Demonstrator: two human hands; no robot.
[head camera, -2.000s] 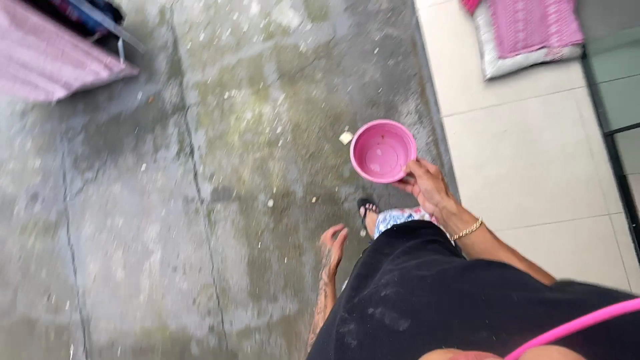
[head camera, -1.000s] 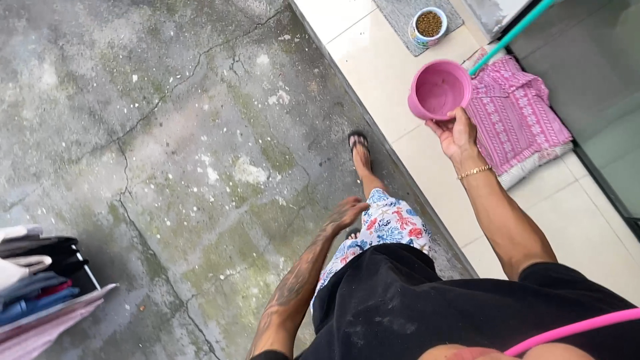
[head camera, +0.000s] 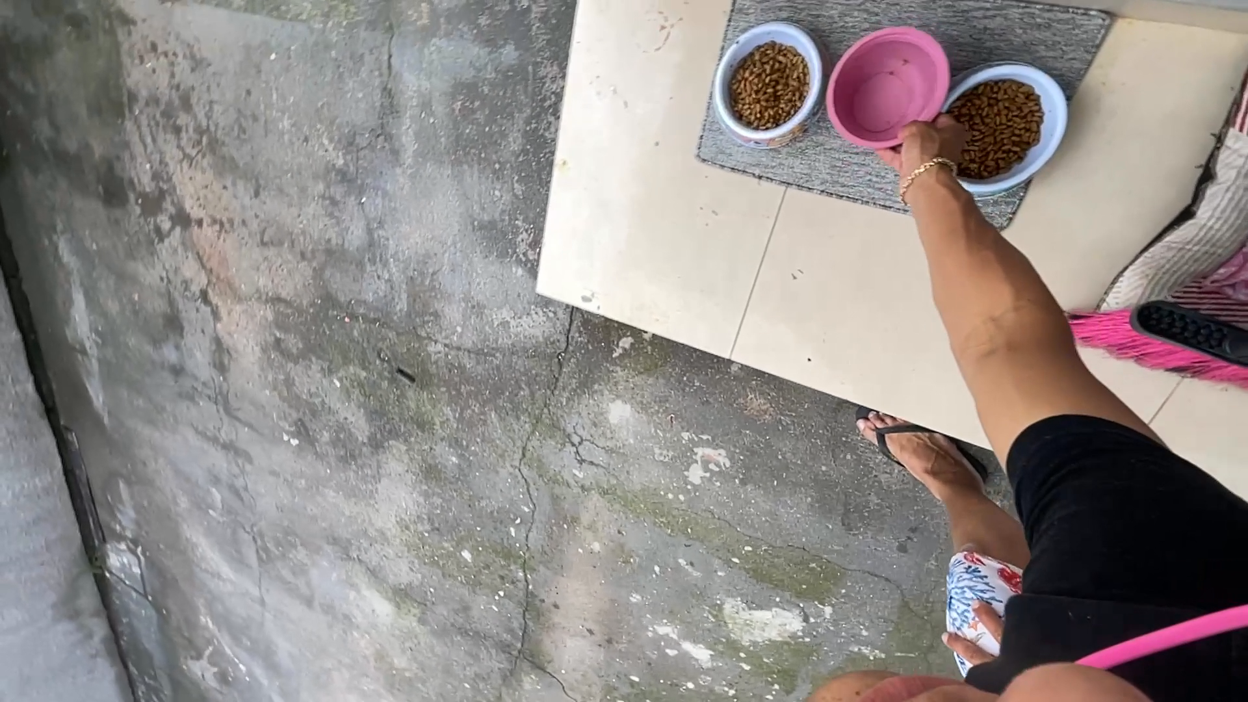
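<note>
My right hand (head camera: 931, 146), with a gold-coloured bracelet at the wrist, grips the near rim of a pink plastic bowl (head camera: 882, 93). Only small specks show inside this bowl. It is over a grey mat (head camera: 838, 175), between a pale blue bowl of brown kibble (head camera: 767, 83) on the left and another pale blue bowl of kibble (head camera: 999, 127) on the right. Whether the pink bowl rests on the mat I cannot tell. My fingers overlap the right bowl's edge. At the lower right my left hand (head camera: 975, 634) lies against my patterned shorts, fingers apart, partly hidden by my black shirt.
The cream-tiled step (head camera: 673, 224) has its edge beside my sandalled foot (head camera: 921, 448). Cracked concrete (head camera: 390, 439) spreads to the left. Pink broom bristles (head camera: 1121, 336) and folded cloth (head camera: 1170, 258) are at the right. A pink tube or cord (head camera: 1170, 634) crosses my shirt.
My right hand has carried the pink bowl from over the concrete, past the pink cloth, to the mat with the kibble bowls. The view has shifted a lot.
</note>
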